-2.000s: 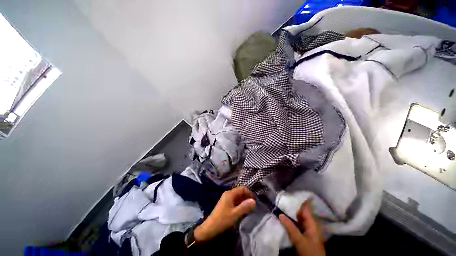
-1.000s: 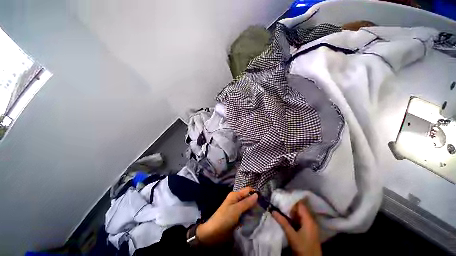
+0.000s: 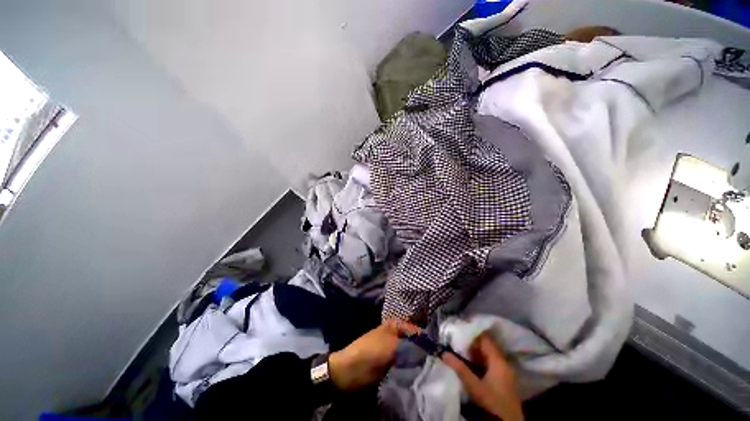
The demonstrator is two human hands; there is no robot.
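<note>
The checked shell fabric (image 3: 444, 181) hangs in folds at the centre, with a grey panel (image 3: 526, 164) with a dark edge along its right side. The white lining (image 3: 592, 189) lies to the right and drops over the table edge towards my lap. My left hand (image 3: 370, 355) pinches a narrow dark binding strip (image 3: 426, 342) at the lower edge of the cloth. My right hand (image 3: 489, 377) holds the same strip a little to the right, its fingers beside bunched white lining. The fingertips are blurred and partly hidden by cloth.
A bright metal needle plate (image 3: 703, 218) is set in the white table at right. A pile of white and navy garments (image 3: 238, 341) lies low at left, with a crumpled grey bundle (image 3: 354, 234) above it. An olive bundle (image 3: 409, 72) sits against the wall.
My left hand has moved slightly down and left, with more dark sleeve in view. My right hand has shifted slightly down and left. The large cloths lie much as before.
</note>
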